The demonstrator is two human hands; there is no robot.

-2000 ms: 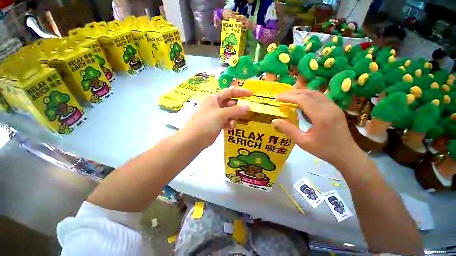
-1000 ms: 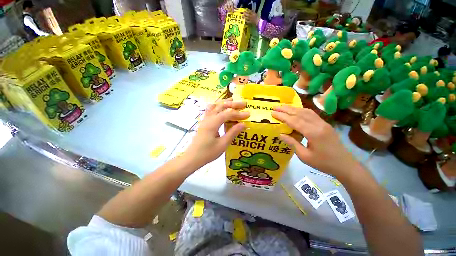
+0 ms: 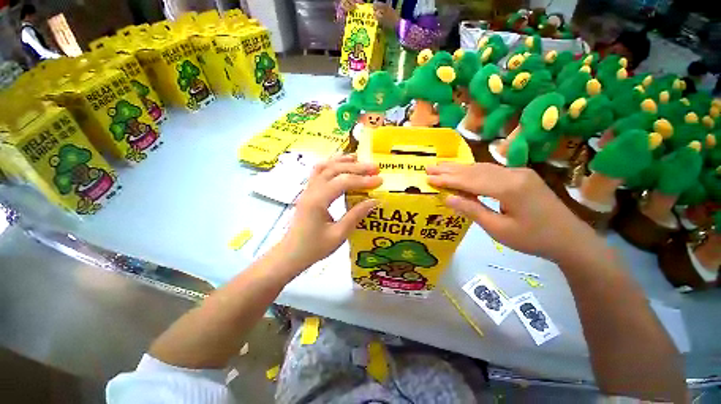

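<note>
A yellow gift box stands upright on the pale table in front of me, its "RELAX & RICH" face towards me. Its top flap with black lettering lies down over the top, and the handle panel stands up behind it. My left hand lies on the top's left edge, fingers on the flap and thumb near the front. My right hand lies on the right edge the same way. Both hands touch the box from either side.
Finished boxes stand in rows at left. Flat box blanks lie behind the left hand. Plush tree toys crowd the right. Two insert cards and yellow scrap strips lie near the front edge. Another person is across the table.
The top flap was raised and loose under my fingers two seconds ago; now it lies flatter across the top. Both hands remain at the box's top edges.
</note>
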